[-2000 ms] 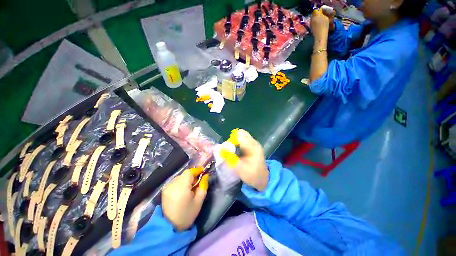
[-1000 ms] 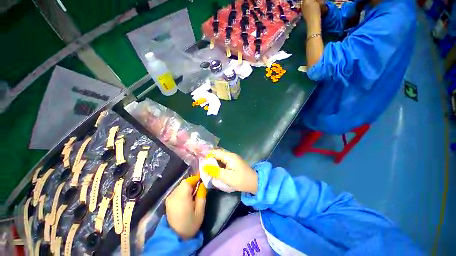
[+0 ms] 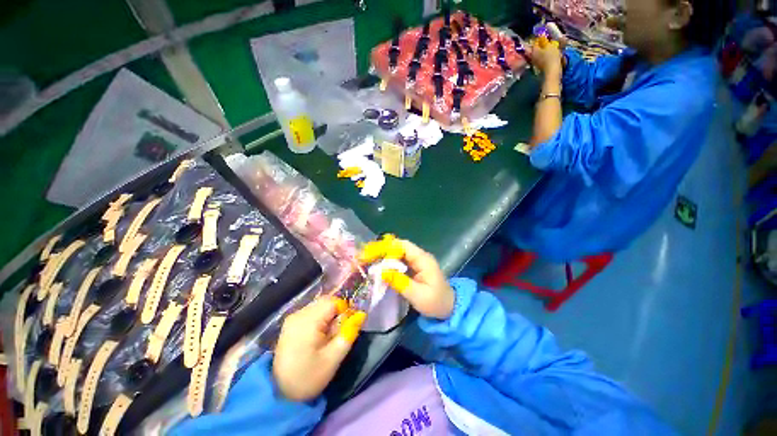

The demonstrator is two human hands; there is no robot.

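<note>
My left hand (image 3: 313, 345), with yellow-orange finger cots, holds a small dark wristwatch (image 3: 352, 295) between thumb and fingers; the fingers hide most of it. My right hand (image 3: 415, 274), also with finger cots, pinches a white cleaning cloth (image 3: 381, 285) just right of the watch. Whether the cloth touches the watch I cannot tell. The black watch tray (image 3: 300, 266) at left bears rows of beige-strapped watches on clear plastic film (image 3: 266, 277). A pink-red padded tray (image 3: 311, 223) under clear plastic lies right of it, partly covered.
Solvent jars (image 3: 399, 156), a white bottle with yellow label (image 3: 295, 119), white tissues (image 3: 368, 177) and orange finger cots (image 3: 479, 146) stand or lie mid-bench. A pink-red tray (image 3: 486, 89) of black-strapped watches is at the far end. A person in a blue smock (image 3: 630, 153) sits at right.
My hands have drawn slightly apart since a second ago, and the right hand with the cloth is raised. More of the watch shows between them. The camera view has shifted a little.
</note>
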